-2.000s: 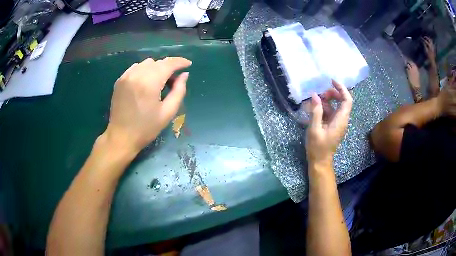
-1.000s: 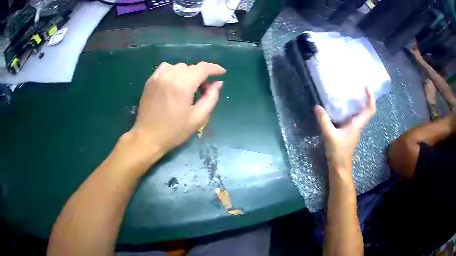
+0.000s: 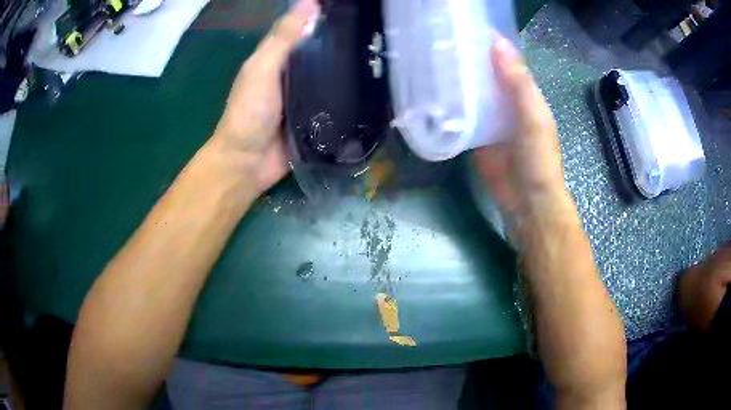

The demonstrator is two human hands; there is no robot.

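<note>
My left hand (image 3: 260,120) grips the left side of a glossy black part (image 3: 337,88), which seems to be in a clear poly bag (image 3: 317,180). My right hand (image 3: 525,128) grips the right side of a frosted translucent housing (image 3: 437,80) with a rounded lower end. The two parts are side by side above the bench, cut off by the top edge. Both are blurred, and I cannot tell whether they touch.
Another frosted and black unit (image 3: 661,132) lies on bubble wrap (image 3: 593,232) at the right. White sheet (image 3: 148,44) and circuit boards (image 3: 76,32) are at the back left. The green bench (image 3: 264,312) has tan chips. A person's arm (image 3: 709,288) shows at the right edge.
A black part and a frosted housing have come from the right-hand bubble wrap to above the green bench. My left hand has closed on the black part. One unit remains on the wrap.
</note>
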